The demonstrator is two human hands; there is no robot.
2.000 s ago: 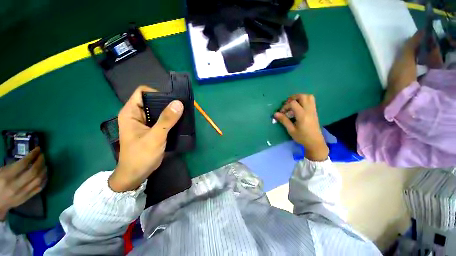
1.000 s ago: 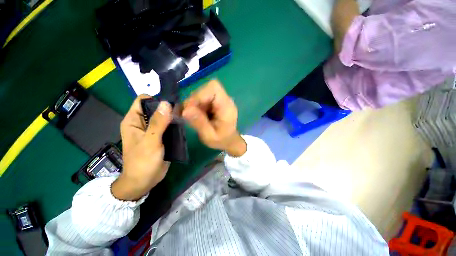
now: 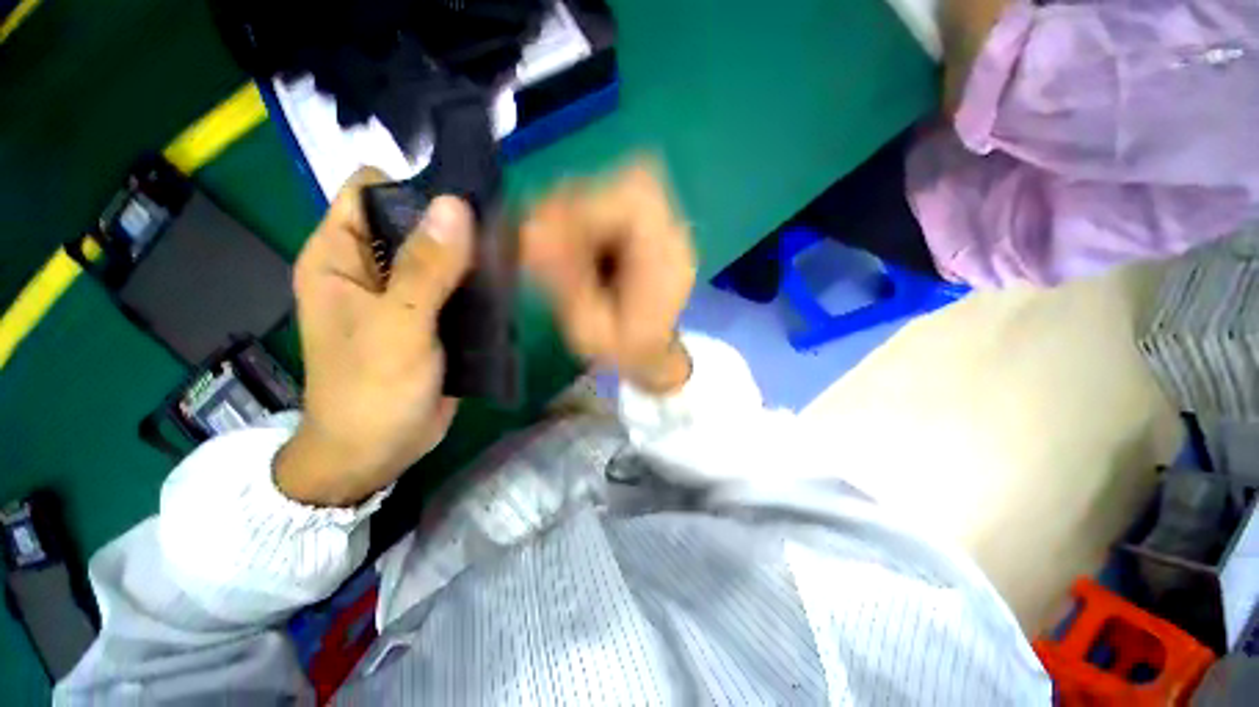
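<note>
My left hand is closed on a black phone battery case, thumb on its face, and holds it tilted on edge above the mat. A row of small gold contacts shows beside the fingers. My right hand is at the case's right edge, fingers curled and blurred by motion; whether it holds a small piece cannot be seen. Two waiting cases lie left of my left hand, one with its grey-black back and one partly under my sleeve with its open bay and label showing.
A blue-edged box with loose black parts stands behind the held case. Another case lies at the far left. A person in pink is at the right. A blue plastic frame and an orange-red stool are below the bench edge.
My right hand has come from the right side of the mat to the held case and now blurs at its edge. The case has been turned on edge. The view has swung to the right.
</note>
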